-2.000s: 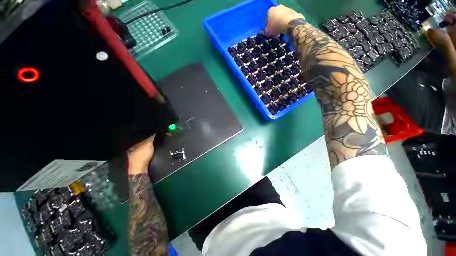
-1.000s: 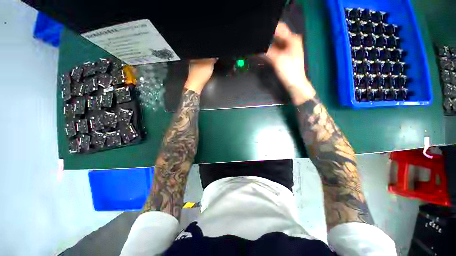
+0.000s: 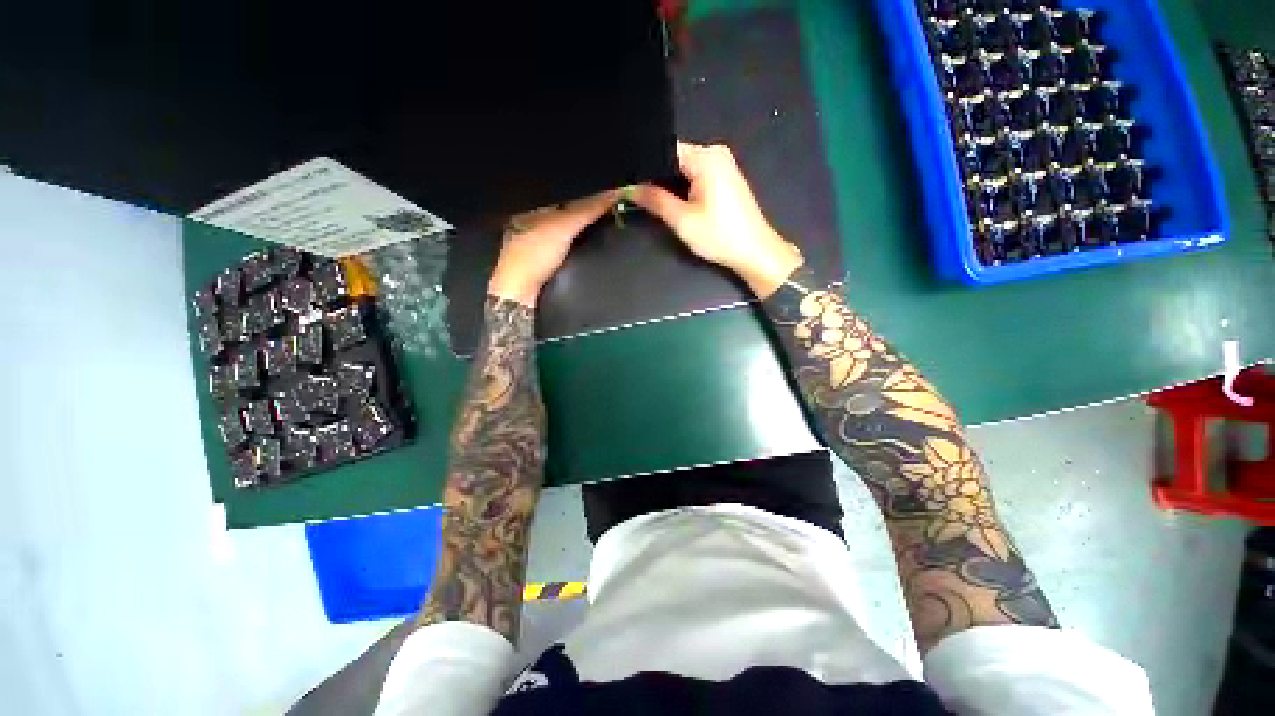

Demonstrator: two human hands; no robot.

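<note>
The black test box (image 3: 420, 98) fills the upper left. My left hand (image 3: 543, 249) and my right hand (image 3: 713, 210) meet at its lower edge, over the black mat (image 3: 629, 280). A small greenish spot shows between their fingertips. The fingertips are partly hidden by the box, and I cannot tell whether they hold anything. The blue plastic bin (image 3: 934, 168) stands to the right with camera modules (image 3: 1042, 133) in rows.
A black tray (image 3: 406, 413) piled with modules sits at the left end of the green bench (image 3: 643, 406). Clear plastic pieces (image 3: 414, 294) lie beside it. A label sheet (image 3: 329, 207) is on the box. A red stool (image 3: 1216, 455) and another blue bin (image 3: 371, 567) stand below.
My right hand has come from the blue bin to the box, and now meets my left hand at its lower edge. The green light is now mostly covered. The camera view has shifted.
</note>
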